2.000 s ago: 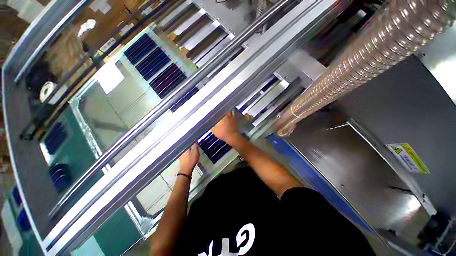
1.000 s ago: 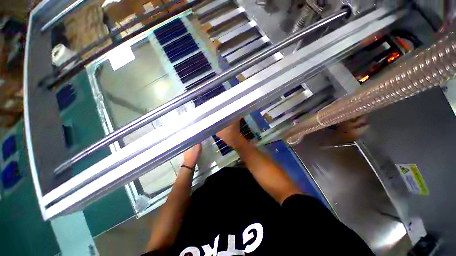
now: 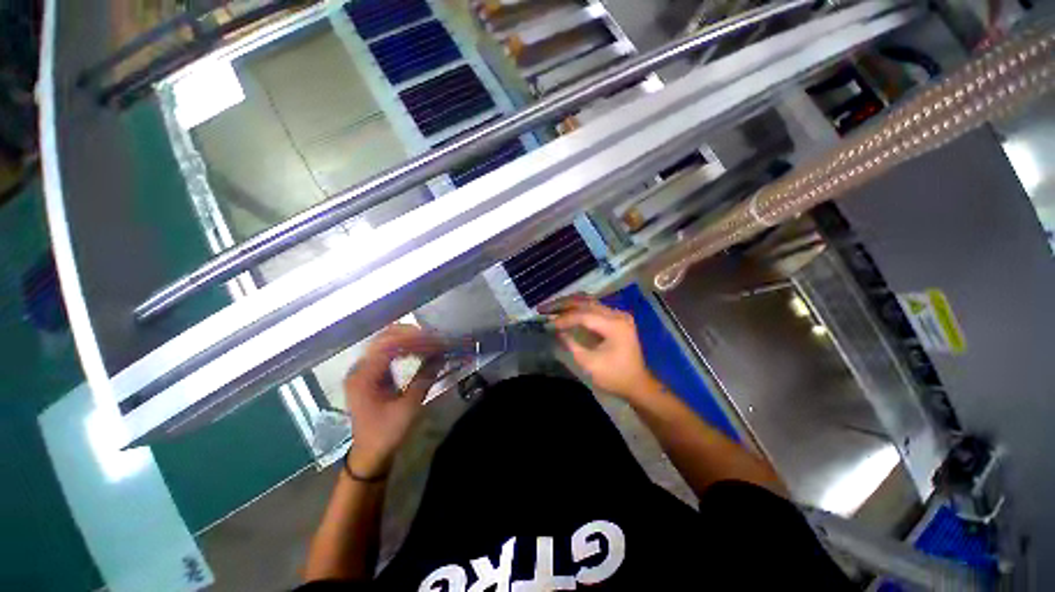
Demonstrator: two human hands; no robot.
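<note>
A thin grey piece (image 3: 500, 340), blurred and seen nearly edge-on, spans between my hands; it may be a solar cell piece. My left hand (image 3: 391, 382) grips its left end with bent fingers. My right hand (image 3: 599, 345) pinches its right end. Both hands are on my side of the silver guard frame (image 3: 347, 272), close to my chest. A dark solar cell piece (image 3: 551, 264) lies on the pale carrier plate just beyond my right hand. More dark cells (image 3: 447, 100) lie in a row on the plate beyond the frame.
A round guide rod (image 3: 463, 143) runs beyond the frame. A ribbed hose (image 3: 856, 162) crosses at upper right. A blue strip (image 3: 677, 364) lies beside my right forearm. Transfer bars (image 3: 683, 191) stand right of the cells. A pale sheet (image 3: 122, 497) lies on the green table.
Both hands have come back from under the guard frame towards my chest and moved apart, now with the thin piece between them. The view has shifted, and the cell near my right hand is uncovered.
</note>
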